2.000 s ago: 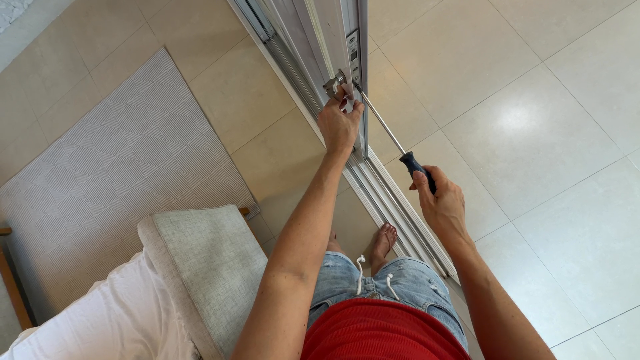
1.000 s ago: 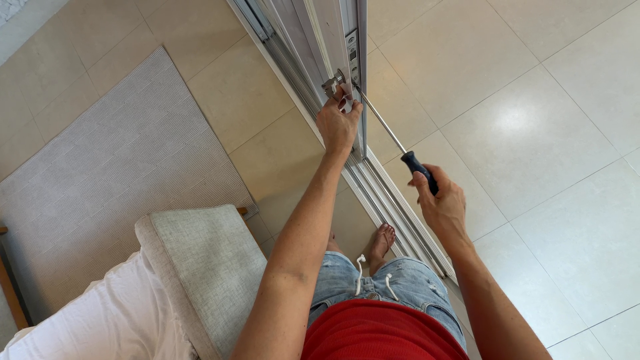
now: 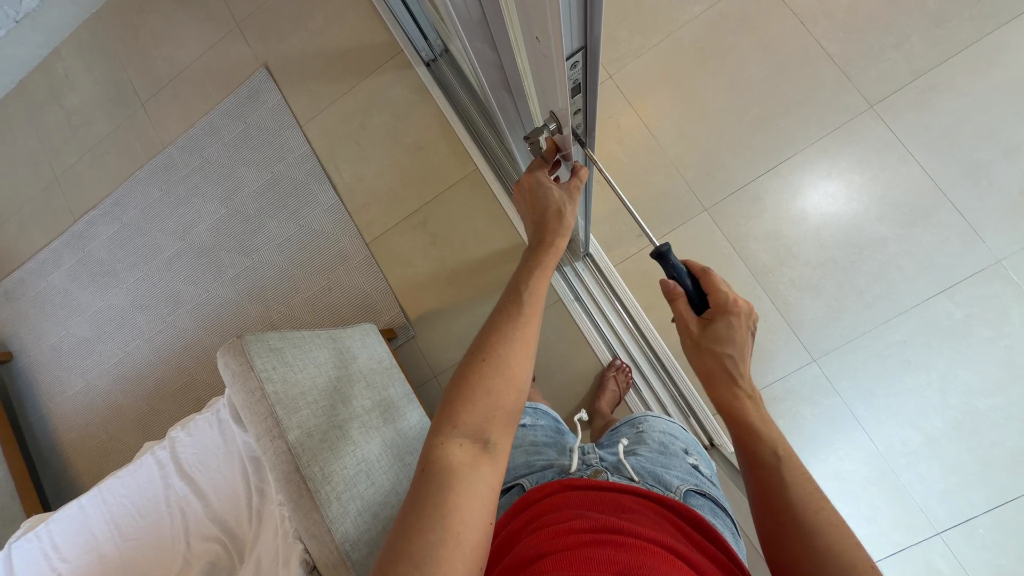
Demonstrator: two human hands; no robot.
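My right hand (image 3: 716, 324) grips the dark blue handle of a screwdriver (image 3: 620, 194). Its long metal shaft slants up and left, and the tip meets the edge of a sliding door panel (image 3: 552, 72), at the lower end of a metal lock plate (image 3: 576, 88). My left hand (image 3: 550, 196) is at the same panel edge, just below a metal lock fitting (image 3: 544, 134) on the door's face. Its fingers are bent around the edge there; whether they pinch a small part cannot be made out.
Metal door tracks (image 3: 632, 344) run diagonally along the floor beside my foot (image 3: 614, 384). A grey upholstered seat (image 3: 336, 432) with a white cloth (image 3: 176, 496) stands at lower left, near a patterned rug (image 3: 208, 216). Pale floor tiles (image 3: 864, 216) lie at right.
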